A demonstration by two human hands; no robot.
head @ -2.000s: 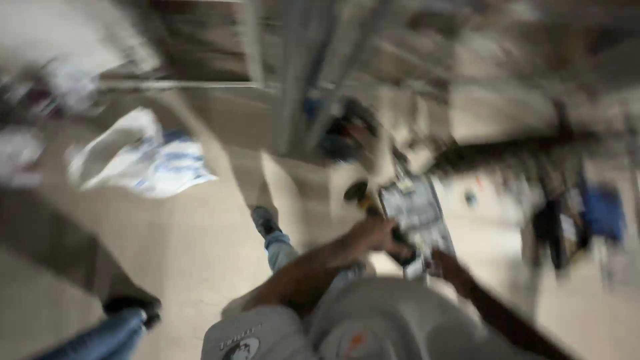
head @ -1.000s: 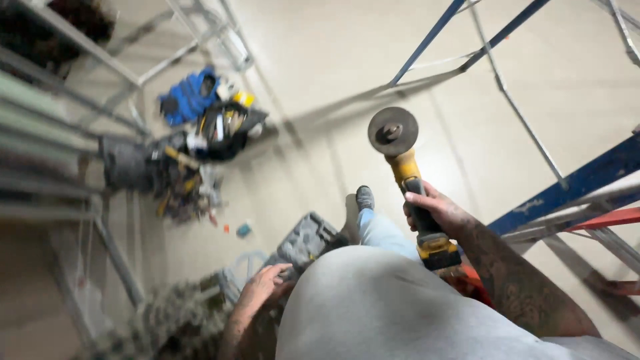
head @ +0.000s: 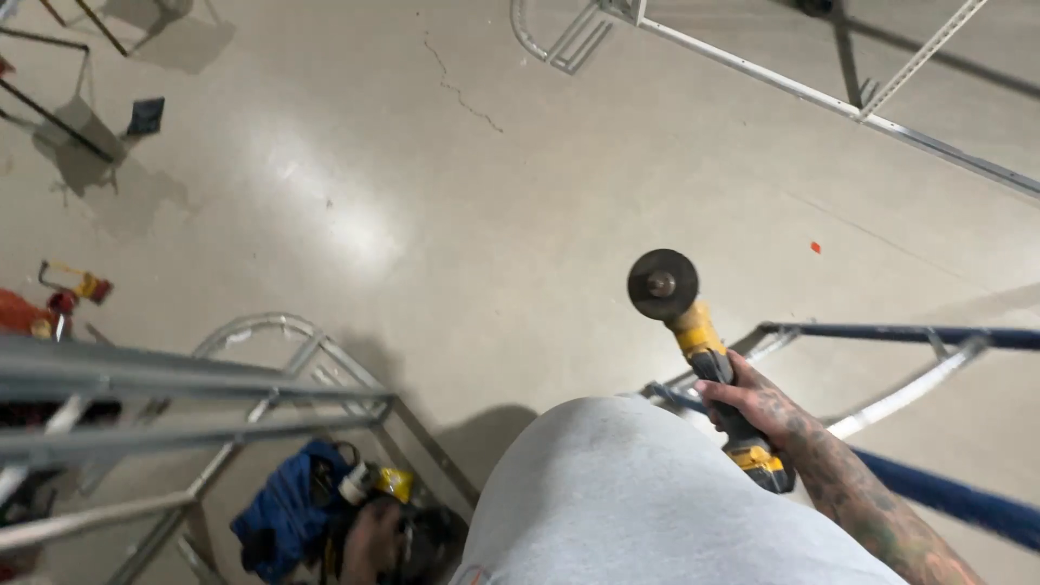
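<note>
My right hand [head: 747, 400] is wrapped around the black grip of a yellow and black cordless angle grinder [head: 719, 382]. A dark disc [head: 663, 283] is fitted at its head, pointing away from me, and the battery end hangs below my hand. At the lower left, a blurred hand or forearm, seemingly my left hand [head: 375, 536], is low beside a blue bag or cloth [head: 284, 516]; its fingers are not clear. Whether it holds anything cannot be seen.
Metal framing [head: 195, 426] crosses the lower left. A blue ladder-like frame [head: 951, 504] stands close on the right, beside the grinder arm. A white metal rail [head: 756, 75] runs across the upper right. Red and yellow items [head: 77, 288] lie at the far left.
The view has swung widely. The grinder stays in my right hand. My left hand, in front of my body a second ago, is now at the lower left by the blue item.
</note>
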